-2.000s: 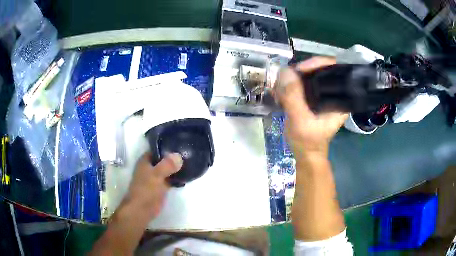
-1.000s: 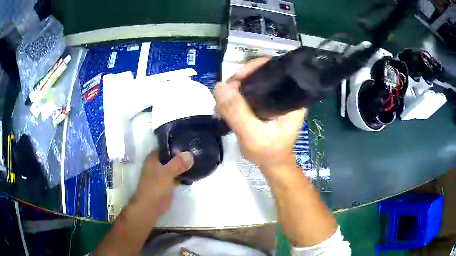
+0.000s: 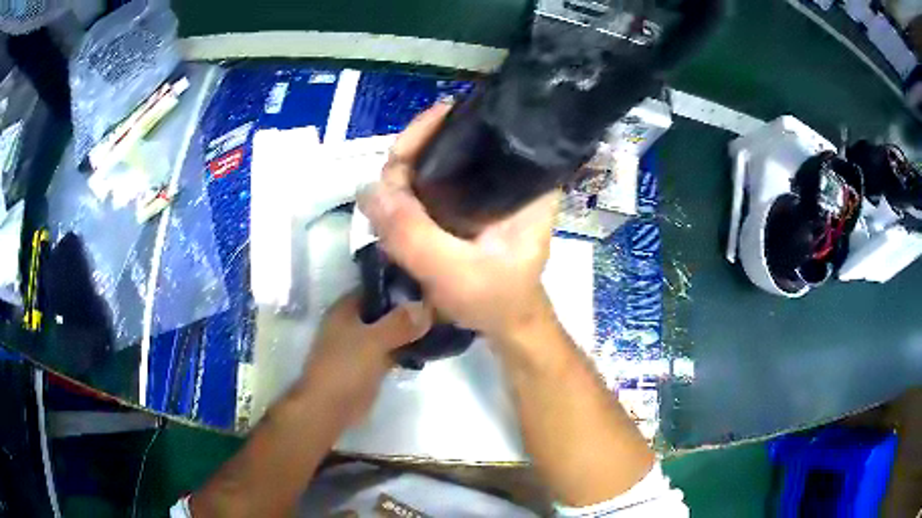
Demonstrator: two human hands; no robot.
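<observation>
A PTZ dome camera lies on the white work pad (image 3: 455,415); its white bracket (image 3: 275,218) points left. Its black front (image 3: 437,347) is mostly hidden by my hands. My left hand (image 3: 369,344) holds the black front from the near left, thumb on top. My right hand (image 3: 470,258) is wrapped around the thick black electric screwdriver (image 3: 505,152), which slants over the camera. The driver tip is hidden behind my right hand, so I cannot tell whether it touches a screw.
Right: an open white housing (image 3: 794,218) with red wires, and another black-lined part (image 3: 890,172) behind it. Left: a crumpled clear bag (image 3: 121,76), white sticks (image 3: 136,121) and a yellow cutter (image 3: 36,278). A screw feeder (image 3: 617,167) stands behind the pad, partly covered. A blue stool (image 3: 834,470) is below right.
My right hand has brought the screwdriver from the right, over the feeder area, leftward onto the camera's black front. My left hand keeps its hold. The view has shifted slightly.
</observation>
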